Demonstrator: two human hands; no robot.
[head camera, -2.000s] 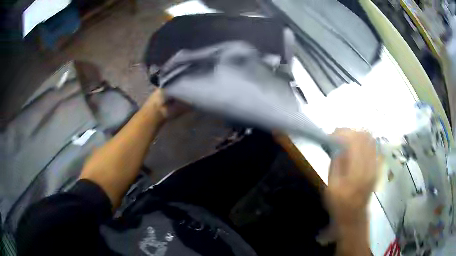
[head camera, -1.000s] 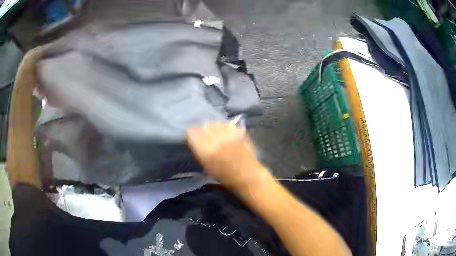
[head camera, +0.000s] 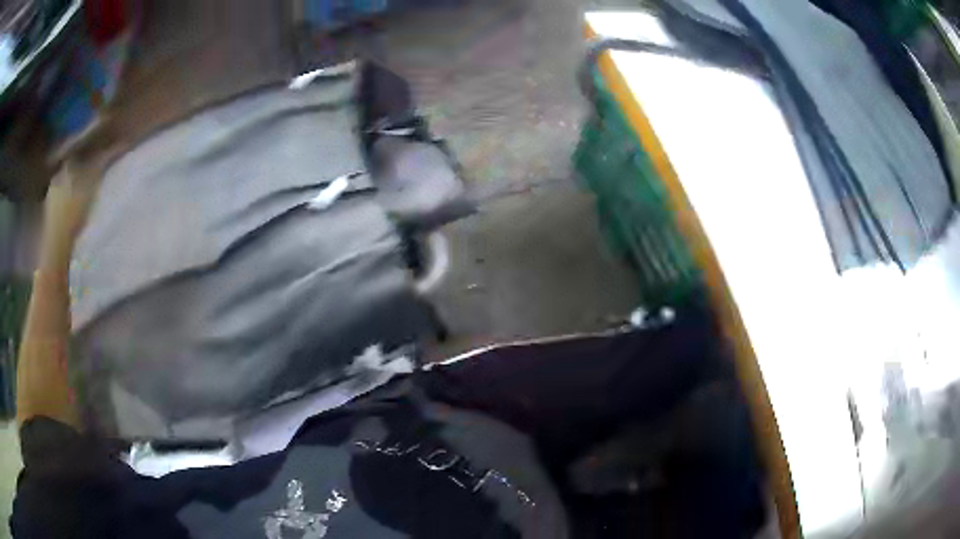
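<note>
A heap of assembled grey pieces lies at the left, beside and in front of my lap. It has dark edges, small white tabs and a dark part at its upper right corner. My left forearm runs up the far left side, and my left hand is blurred at the heap's left edge. Its fingers cannot be made out, so its hold on the cloth is unclear. My right hand is not in view.
The white, wood-edged table runs down the right side. Layered grey cut pieces lie on it at upper right, with a dark strap over its left edge. A green basket stands beside the table.
The grey cloth both hands were handling now lies spread on the heap at the left. My right hand has left the picture. The view has shifted, with the table showing farther left.
</note>
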